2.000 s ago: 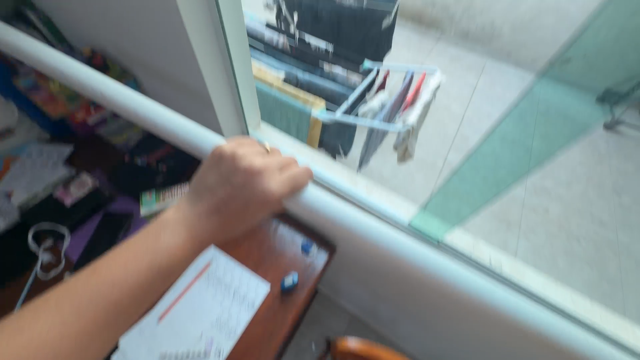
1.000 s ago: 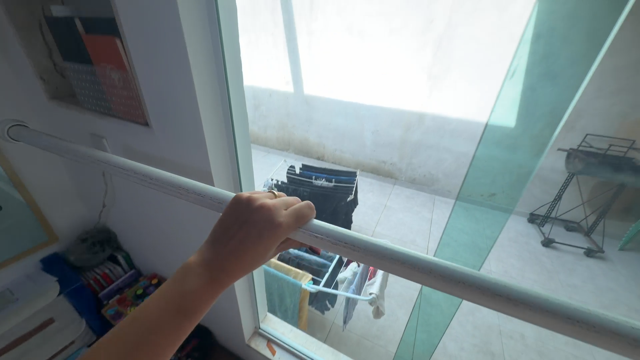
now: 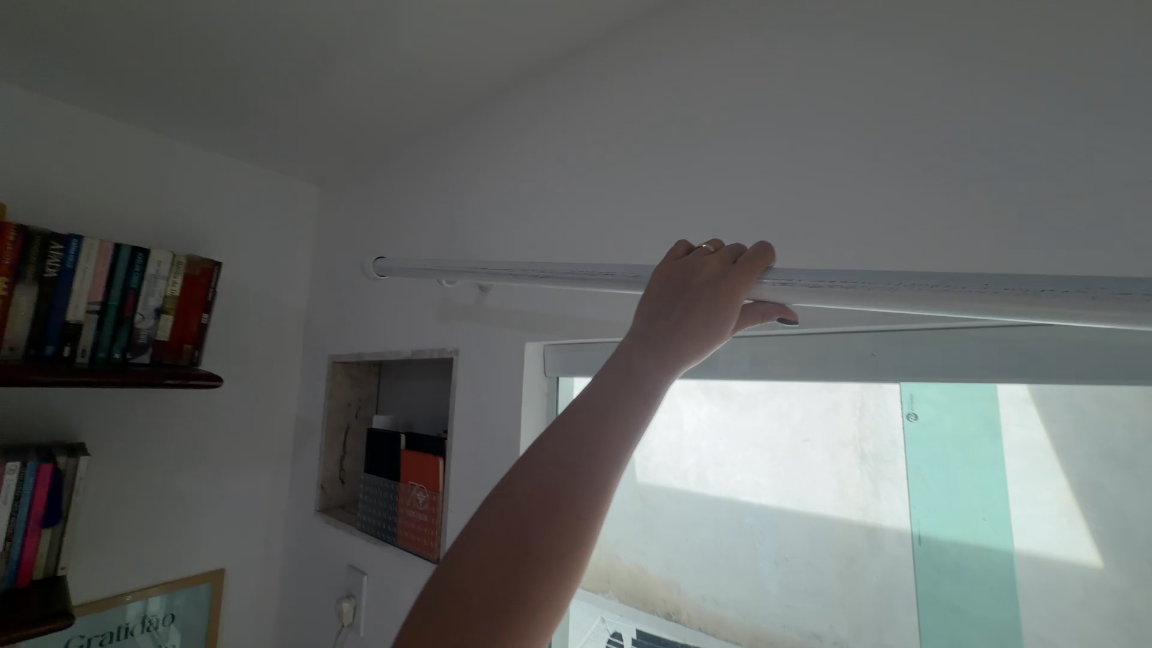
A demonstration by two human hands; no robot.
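My left hand (image 3: 706, 292) is raised, wrapped over a long white round rod (image 3: 918, 290), with the fingers on top and the thumb along its underside. A ring shows on one finger. The rod runs almost level across the view, from its round left end near the wall to past the right edge. Dark scuff marks run along its surface. A small white fitting (image 3: 448, 283) shows just below the rod near its left end. Below the rod is a window (image 3: 774, 459) with a white frame. My right hand is out of view.
Books (image 3: 108, 301) stand on a dark wooden wall shelf (image 3: 108, 376) at left, with more on a lower shelf. A wall niche (image 3: 393, 360) holds notebooks or folders. Below are a plugged-in outlet (image 3: 357, 598) and a framed print (image 3: 216, 603).
The view has swung up from the desk and drying racks outside to the upper wall. My left hand has risen with the rod, still gripping it, and the rod is now above the window.
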